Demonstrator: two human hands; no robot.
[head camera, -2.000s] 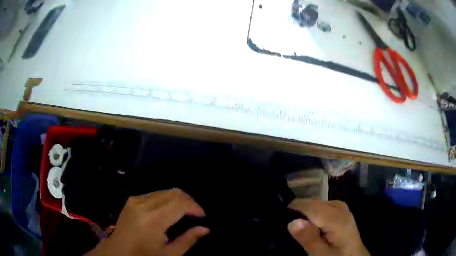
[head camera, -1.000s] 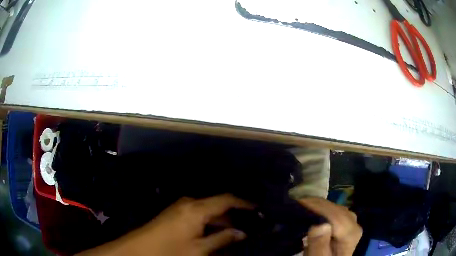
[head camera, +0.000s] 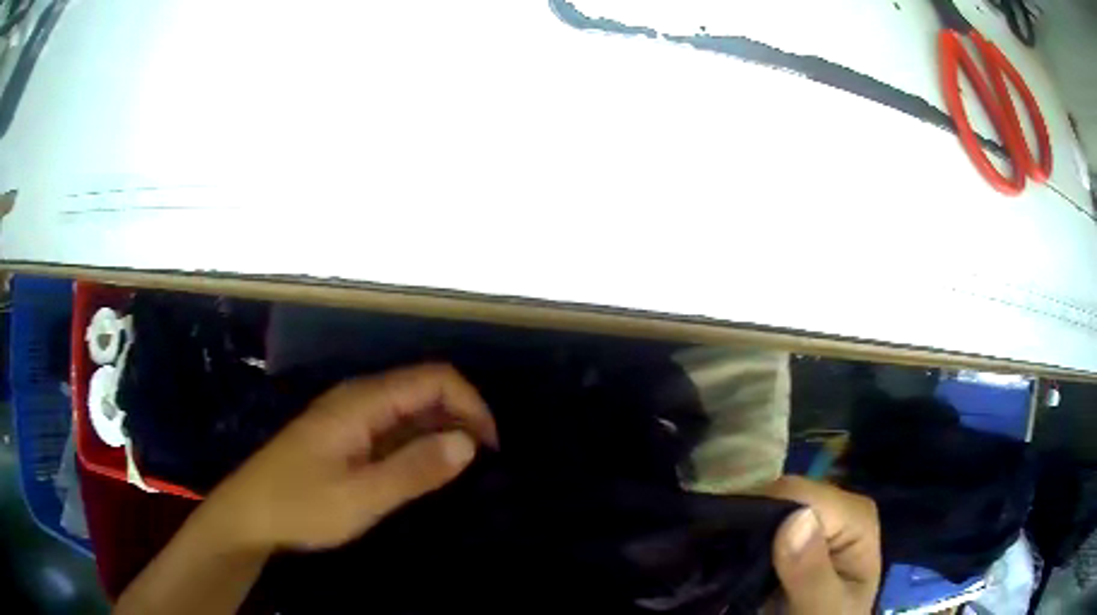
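A dark, thin garment piece (head camera: 602, 529) lies over the lap below the table edge. My right hand (head camera: 830, 543) pinches its edge between thumb and fingers at the lower right. My left hand (head camera: 361, 463) is over the cloth at the lower left, its thumb and fingers curled with a gap between them. Nothing clear shows in that gap, and the black cloth around it hides detail.
The white table (head camera: 457, 168) spans the top, with red-handled shears (head camera: 996, 111) at the upper right. A red basket (head camera: 84, 415) with white rolls (head camera: 106, 406) and a blue bin (head camera: 36, 421) are at the left. Pale cloth (head camera: 748, 415) hangs below the table.
My left hand has moved up and left, away from my right hand. My right hand still pinches the cloth. The view has shifted, with the shears now nearer the upper right corner.
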